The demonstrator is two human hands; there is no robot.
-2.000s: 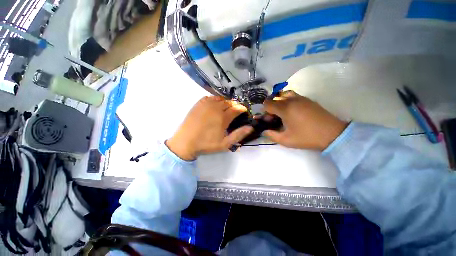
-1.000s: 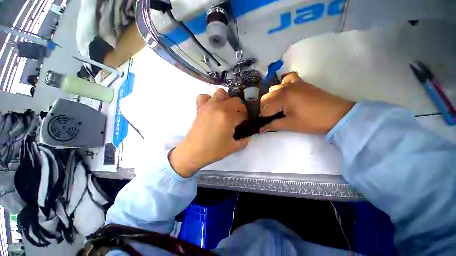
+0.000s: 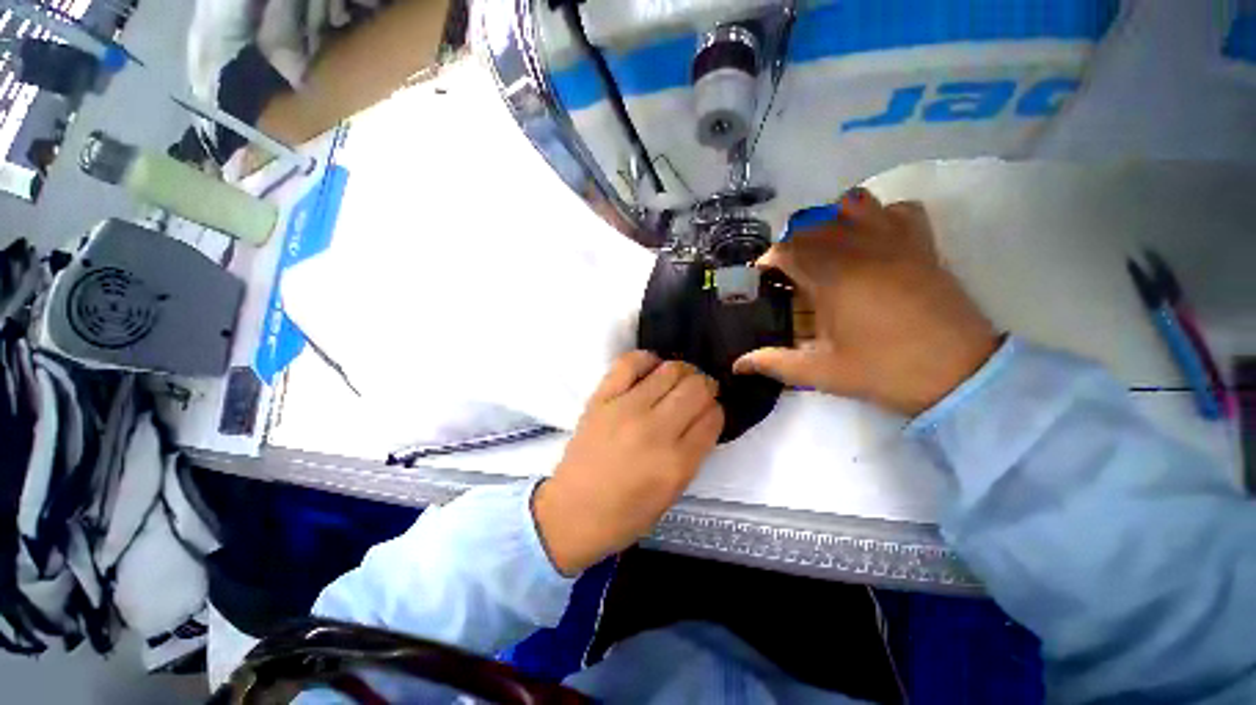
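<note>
A black folded band (image 3: 751,344) lies under the needle area of the white sewing machine (image 3: 950,83). A white garment panel (image 3: 510,276) spreads over the table to the left and meets the black band. My left hand (image 3: 634,448) grips the band's lower left edge, fingertips curled on the cloth. My right hand (image 3: 882,303) is right of the needle, thumb and fingers spread around the band's right side; whether it grips the cloth is unclear. The presser foot is mostly hidden by machine parts.
Thread snips (image 3: 1178,338) lie at the right. At the left are a grey box with a round grille (image 3: 145,303), a pale green cylinder (image 3: 200,196) and hanging black and white pieces (image 3: 83,510). A ruler strip (image 3: 827,547) runs along the table's front edge.
My left hand has moved down and toward me. The black band now appears larger and spread beneath the needle. My right hand has opened around its right side. The view has shifted.
</note>
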